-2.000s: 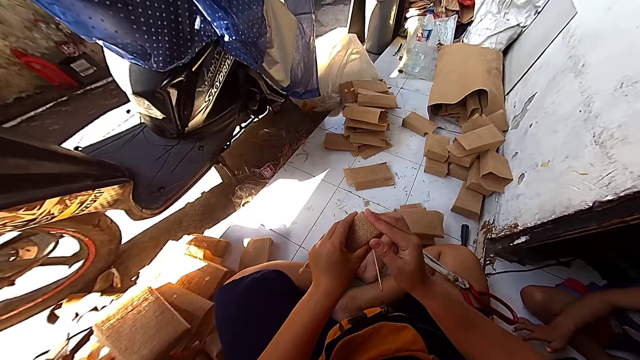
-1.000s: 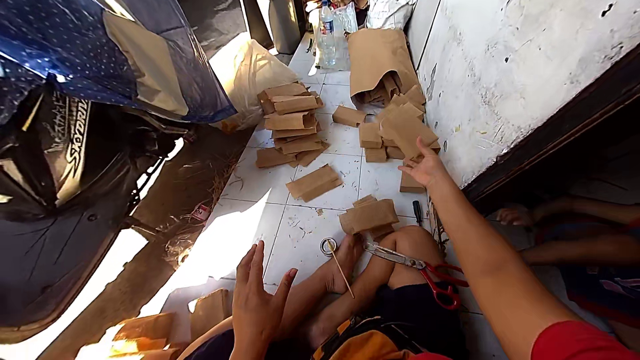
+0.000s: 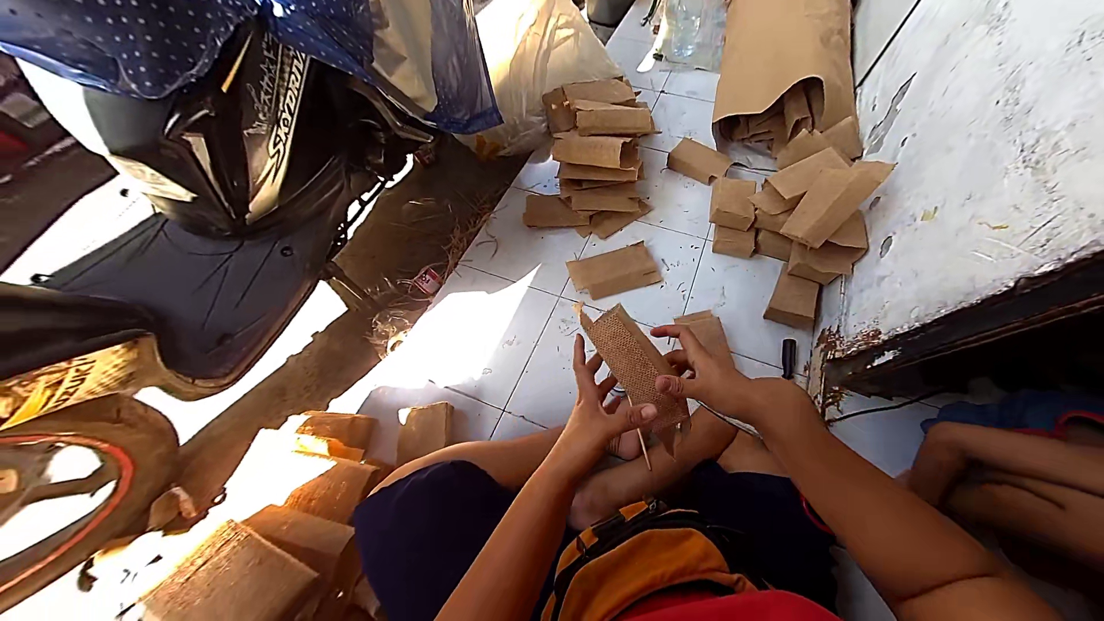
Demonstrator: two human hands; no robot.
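A folded piece of brown woven mesh material (image 3: 636, 364) is between my two hands, tilted above my lap. My left hand (image 3: 599, 414) holds its lower left side, thumb and fingers around the edge. My right hand (image 3: 703, 375) grips its right side with thumb and fingers. A thin wooden stick (image 3: 640, 438) shows just below the piece, over my legs. One folded brown piece (image 3: 614, 270) lies on the white tiles beyond my hands, and another (image 3: 707, 335) lies partly behind my right hand.
Folded brown pieces are stacked (image 3: 604, 151) ahead and piled (image 3: 828, 198) by the wall, near a large brown paper bag (image 3: 780, 60). More pieces (image 3: 233, 573) lie at lower left. A motorbike (image 3: 198, 285) stands left. A dark-handled tool (image 3: 788, 358) lies near another person's limbs (image 3: 1018, 474).
My right hand has come back from the pile by the wall to my left hand. Both hands now hold a mesh piece; a second ago my left hand was raised and empty.
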